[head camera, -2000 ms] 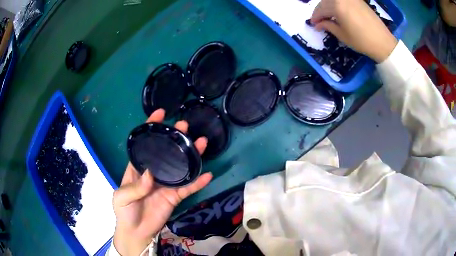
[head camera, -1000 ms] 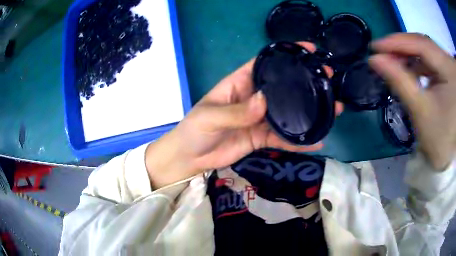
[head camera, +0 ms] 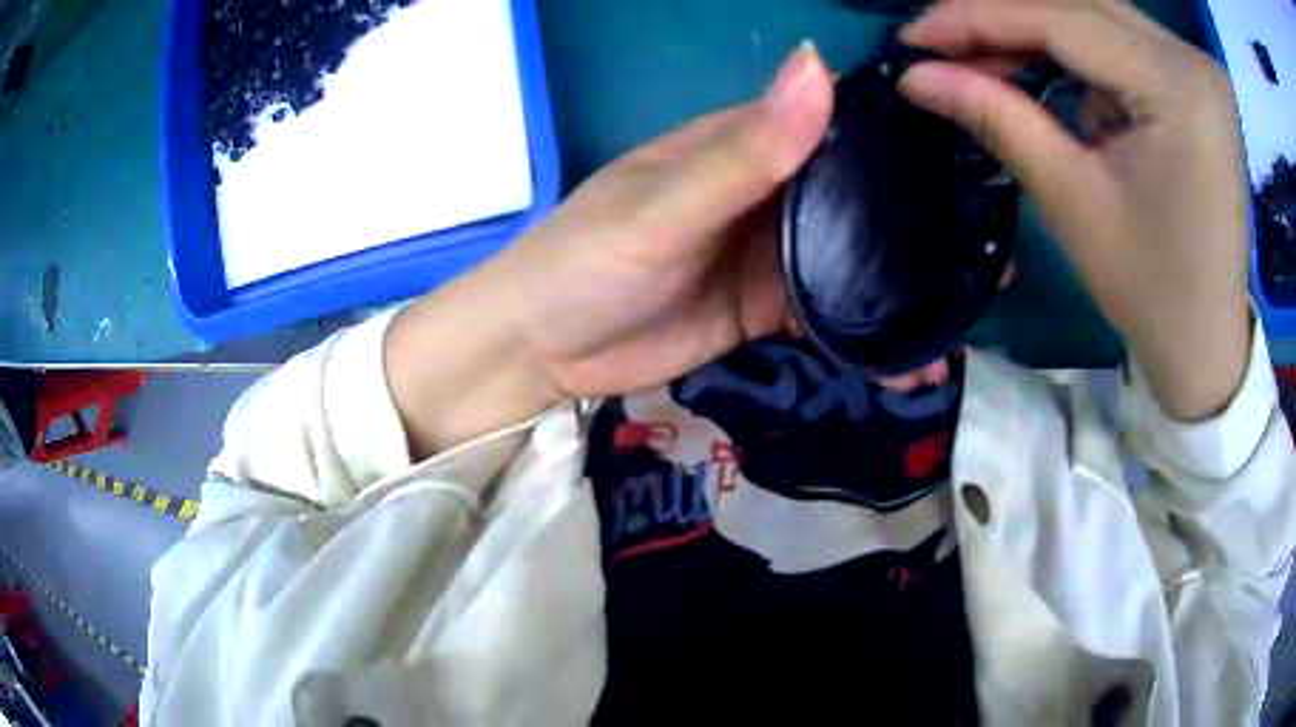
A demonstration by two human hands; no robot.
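A round black case is held up in front of my chest, its recessed side showing. My left hand grips it by its left side, with the thumb at the upper left rim. My right hand is at the top of the case, thumb and index finger close together at the rim. Whether a small part is between these fingertips cannot be made out. Other dark cases behind my right hand are mostly hidden.
A blue-rimmed tray with a heap of tiny black parts stands at the left. Another tray with black parts is cut off at the right edge. The green bench ends beyond my forearms; a red object stands below.
The view has swung left and down. My right hand has come from the right tray to the rim of the case. My left hand has raised the case and turned it.
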